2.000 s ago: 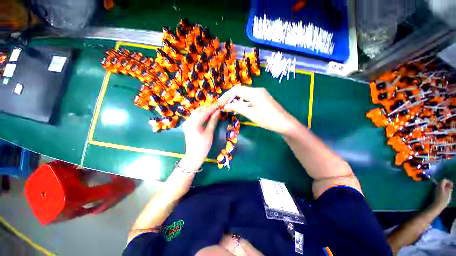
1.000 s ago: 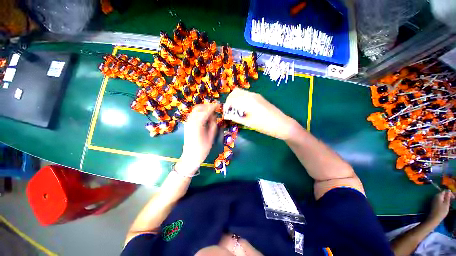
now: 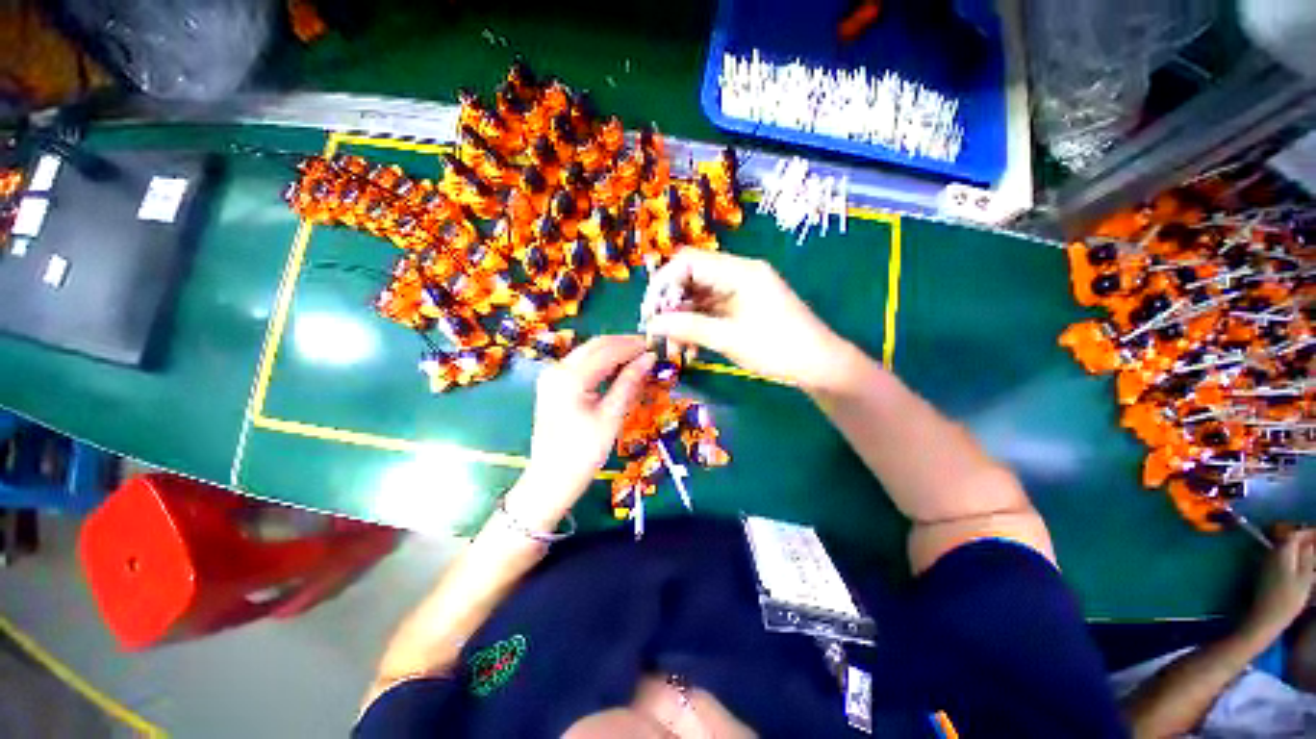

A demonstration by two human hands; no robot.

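Observation:
My left hand [image 3: 583, 412] and my right hand [image 3: 736, 321] meet in front of me, over the bench. My left hand's fingertips hold a small orange and black figure [image 3: 664, 364], mostly hidden by the fingers. My right hand's fingers are pinched at the figure's top; something white shows between them. A big pile of orange and black figures [image 3: 556, 195] lies just beyond my hands. A small group of figures [image 3: 700, 436] lies close to my body, with white sticks [image 3: 674, 478] pointing toward me.
A blue tray [image 3: 996, 108] of white sticks stands behind the bench, a loose bundle of sticks [image 3: 804, 197] before it. Figures with sticks [image 3: 1198, 347] are heaped right, near another person's hand [image 3: 1284, 578]. A black plate [image 3: 101, 274] lies left; a red stool [image 3: 137, 560] stands below.
The small group near my body is larger and spread wider, with white sticks now showing toward me. My hands have shifted slightly, and the held piece is more visible between the fingertips.

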